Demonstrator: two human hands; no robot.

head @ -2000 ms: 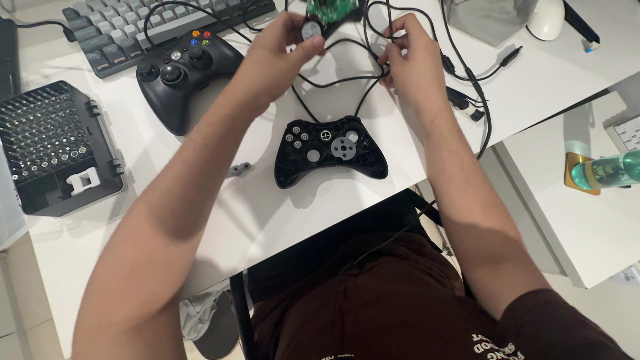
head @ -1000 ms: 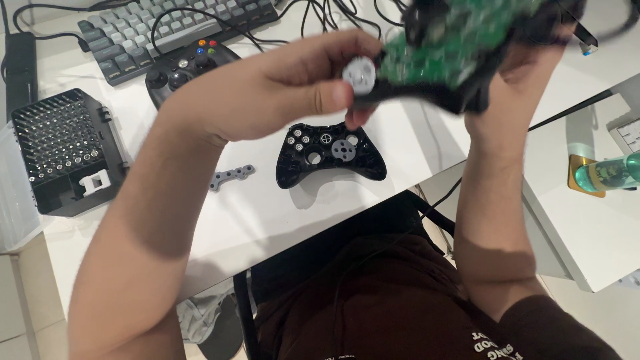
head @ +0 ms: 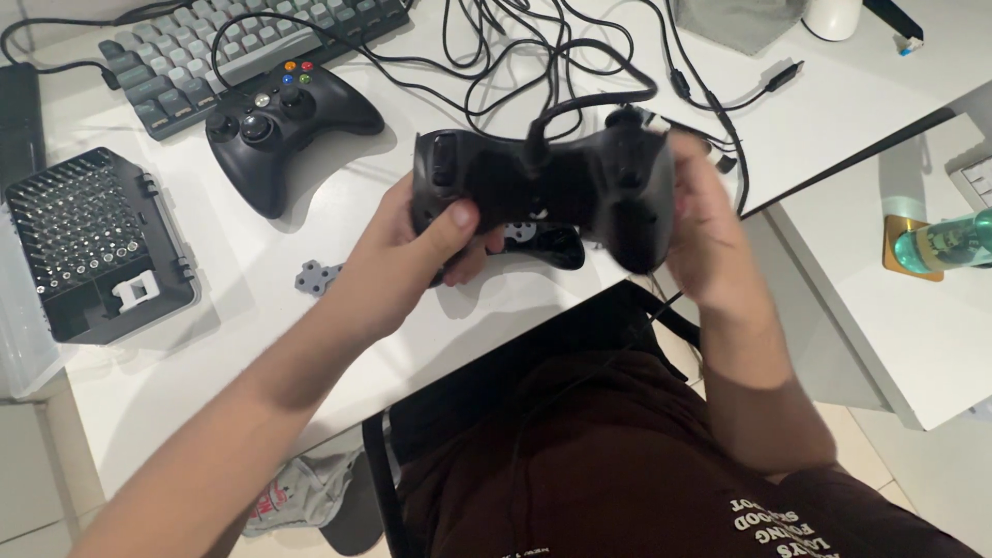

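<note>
My left hand (head: 422,240) grips the left end of a black game controller's back half (head: 535,182), thumb on its near face and fingertips beneath. At its other end is my right hand (head: 709,217), somewhat blurred, with its fingers hidden behind the shell. The controller's cable rises from its top middle; its circuit board is out of sight. Below it on the white desk lies a black controller front shell (head: 562,248), mostly covered, with grey buttons showing. A grey rubber button pad (head: 316,277) rests beside my left wrist, partly hidden.
An assembled black controller (head: 291,128) sits before a grey keyboard (head: 232,46). A screwdriver bit case (head: 101,240) is at the left. Black cables (head: 496,74) tangle behind my hands. A green bottle (head: 945,240) lies at the right, over an orange coaster. The desk edge runs near my lap.
The held half showed its green circuit board earlier; now its black outer side faces up. It has come down over the front shell on the desk. Both hands are now at its ends.
</note>
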